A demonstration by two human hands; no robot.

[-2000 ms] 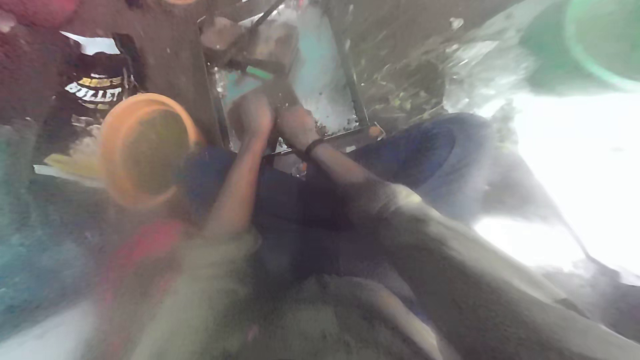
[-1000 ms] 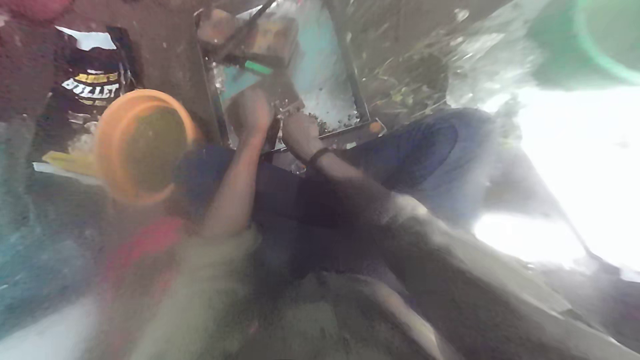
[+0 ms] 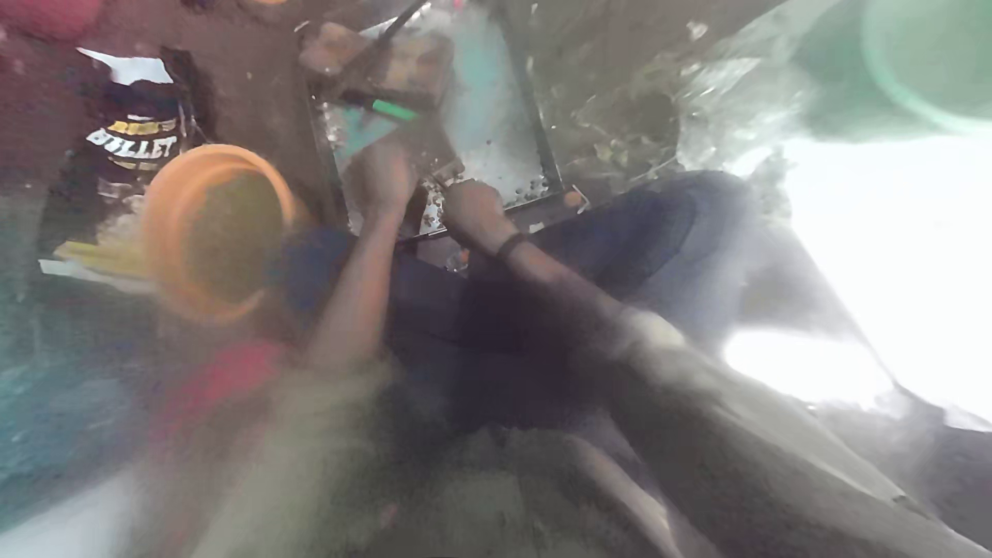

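The view is hazy and blurred. My left hand (image 3: 387,177) is over the lower left part of a dark-framed tray (image 3: 552,159) with a pale turquoise bottom, its fingers curled beside a dark, flat piece I cannot make out. My right hand (image 3: 474,211), with a dark band at the wrist, is at the tray's near edge, close to the left one; whatever its fingers hold is hidden. Beyond my left hand lies a bright green object (image 3: 394,109), perhaps a handle. Brownish blocks (image 3: 415,62) sit at the tray's far end. Small dark bits lie scattered on the tray bottom.
An orange plastic bucket (image 3: 159,232) with greenish-brown contents stands left of my knees. Behind it is a black printed bag (image 3: 136,116). A yellow flat thing (image 3: 101,257) lies by the bucket. Clear plastic sheeting (image 3: 721,85) and a green round container (image 3: 883,77) are at the upper right.
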